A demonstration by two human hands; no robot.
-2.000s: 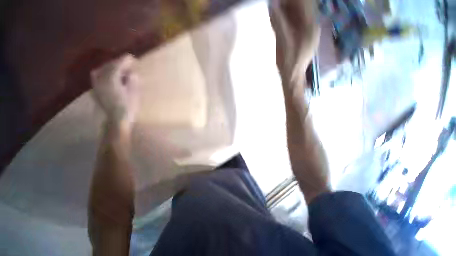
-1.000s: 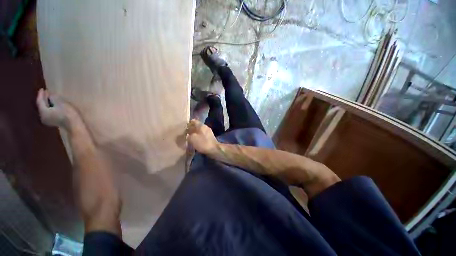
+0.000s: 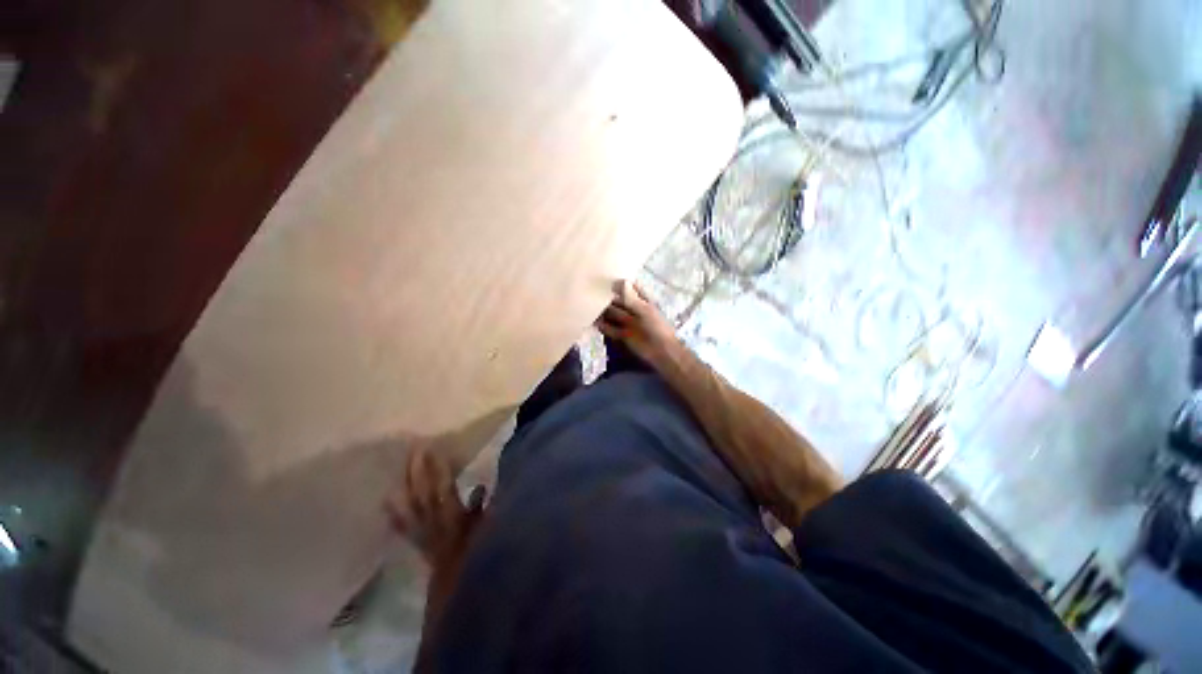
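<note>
A large pale plywood panel (image 3: 422, 250) with rounded corners lies across the dark red-brown worktable (image 3: 171, 171), running from lower left to upper right. My right hand (image 3: 642, 327) is at the panel's near long edge, with fingers curled at the edge and the thumb side on top. My left hand (image 3: 430, 506) lies on the panel's lower part near the same edge, fingers spread and slightly blurred. It grips nothing visible. The panel hides what is under it.
Dark tools (image 3: 778, 37) sit at the worktable's far right end. A dark hose (image 3: 798, 217) and thin pale lines coil on the grey floor (image 3: 817, 310). Wood strips (image 3: 912, 441) lie on the floor to the right. My body is close against the panel's near edge.
My left hand has left the panel's far edge and come to the near side. My right hand remains at the near edge. The view has turned, so the panel now appears slanted.
</note>
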